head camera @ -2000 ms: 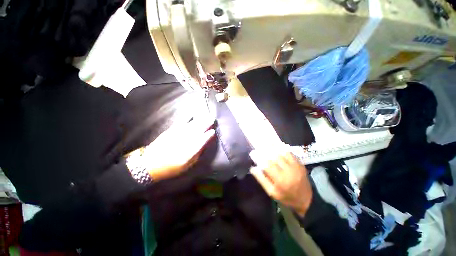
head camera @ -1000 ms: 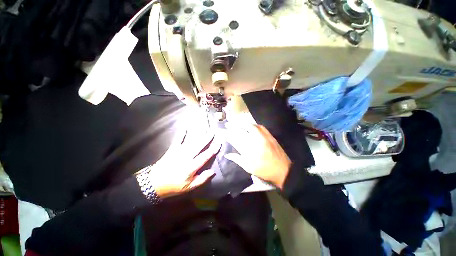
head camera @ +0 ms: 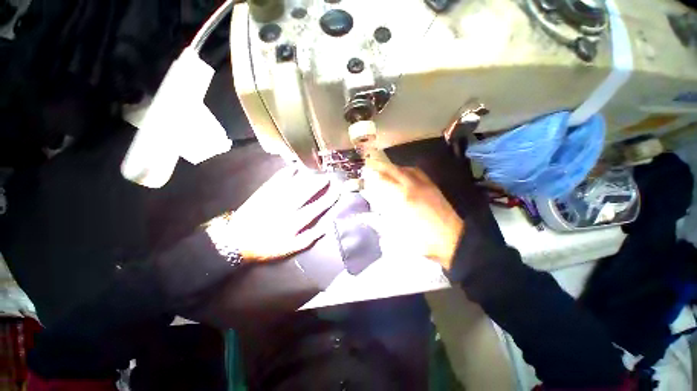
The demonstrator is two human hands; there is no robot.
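Observation:
A black garment panel spreads left of the needle and over the table's front edge. A small dark strip lies on it just in front of the presser foot, which is partly lost in glare. My left hand lies flat on the cloth left of the foot, fingers slightly apart. My right hand is at the right of the foot, fingers reaching up beside it; glare hides whether its fingertips pinch the cloth. More black pieces lie under the machine arm.
The cream sewing machine spans the top. A white lamp hangs left of its head. A light-blue thread hank hangs from the arm. A clear oval box and red-handled snips lie at right. Dark fabric is heaped right.
My right hand has moved from the strip's near end up beside the presser foot. My left hand has moved up close to the foot. The cloth's near end has drawn toward the needle.

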